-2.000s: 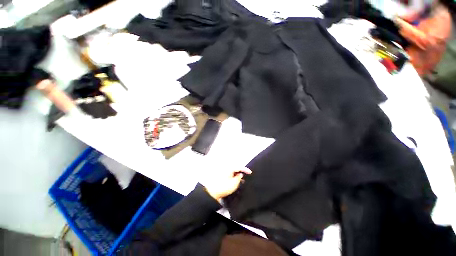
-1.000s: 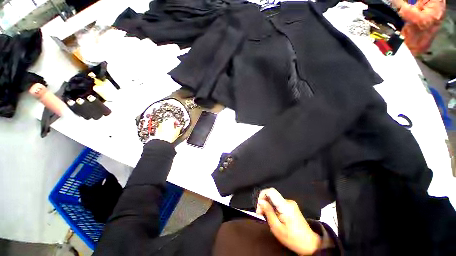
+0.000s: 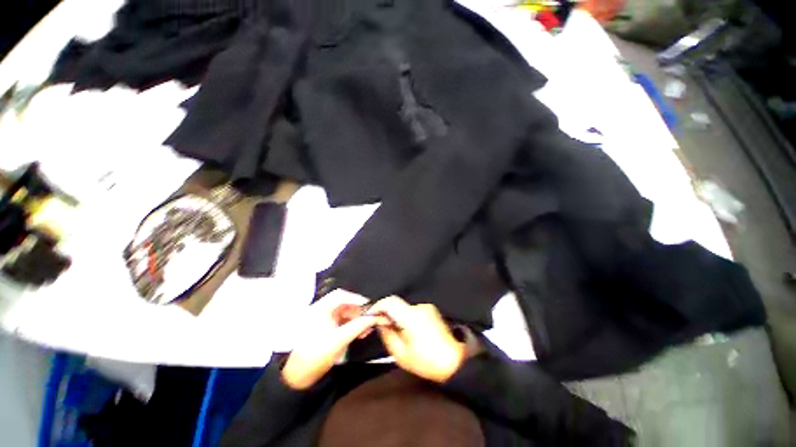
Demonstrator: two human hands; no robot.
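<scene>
A black jacket (image 3: 454, 192) lies over the table, its sleeve end (image 3: 327, 284) just beyond my hands. My left hand (image 3: 327, 339) and my right hand (image 3: 423, 339) meet at the table's near edge, fingertips together. A small dark thing shows at the right fingertips; it is too blurred to name. Whether my left fingers pinch something is unclear. A round tray (image 3: 183, 249) of small metallic pieces and some red bits lies to the left. A black smartphone (image 3: 262, 239) lies beside it.
More dark garments (image 3: 161, 35) lie at the far left of the white-topped table (image 3: 305, 227). A black-and-yellow item (image 3: 35, 227) is at the left edge. Blue crates (image 3: 65, 397) stand below the table at left. Red and yellow items (image 3: 545, 16) lie at the far edge.
My left hand has left the tray and joined my right hand at the near edge. The camera view has shifted, and the cuff buttons seen before are now mostly hidden or blurred.
</scene>
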